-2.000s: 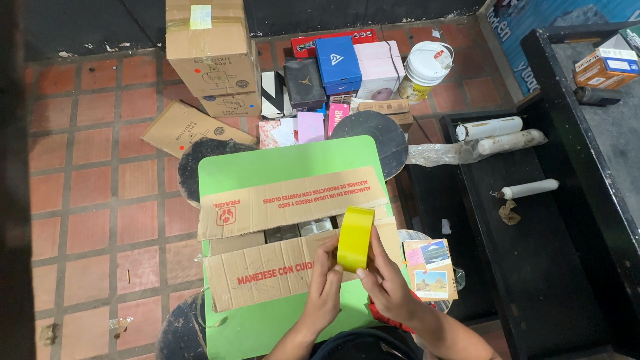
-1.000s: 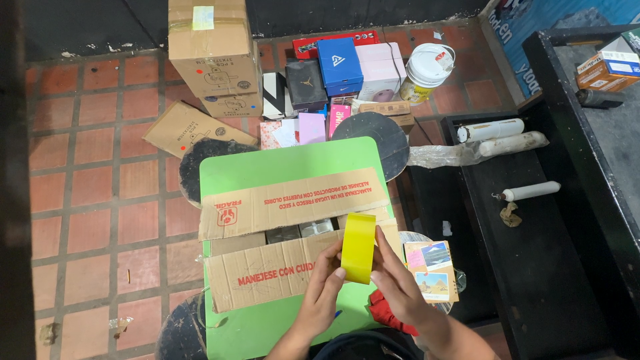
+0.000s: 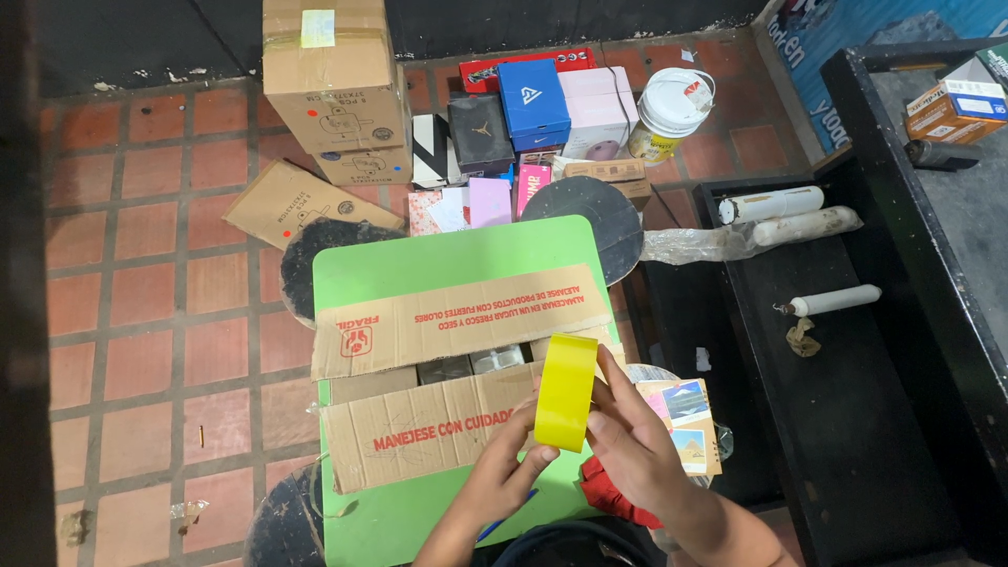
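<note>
A roll of yellow adhesive tape (image 3: 565, 392) is held up over the open carton. My left hand (image 3: 508, 457) grips its lower left side, with the thumb at the bottom edge. On the right side of the roll, my right hand (image 3: 630, 433) touches it with the fingers and thumb. Below the tape lies a cardboard carton (image 3: 441, 437) on a green table (image 3: 441, 252); its two long flaps bear red print and stand apart. Through the gap, grey items (image 3: 498, 359) show inside, too partly seen to name.
A red cloth (image 3: 610, 492) and a blue pen (image 3: 504, 520) lie near the table's front edge. Beyond are stacked cartons (image 3: 339, 87), shoe boxes (image 3: 534, 102) and a white bucket (image 3: 673, 106). Black shelving (image 3: 850, 378) with wrapped rolls (image 3: 772, 205) stands at the right.
The tape stays in both hands above the carton. Its tilt and the fingers of my right hand have shifted slightly.
</note>
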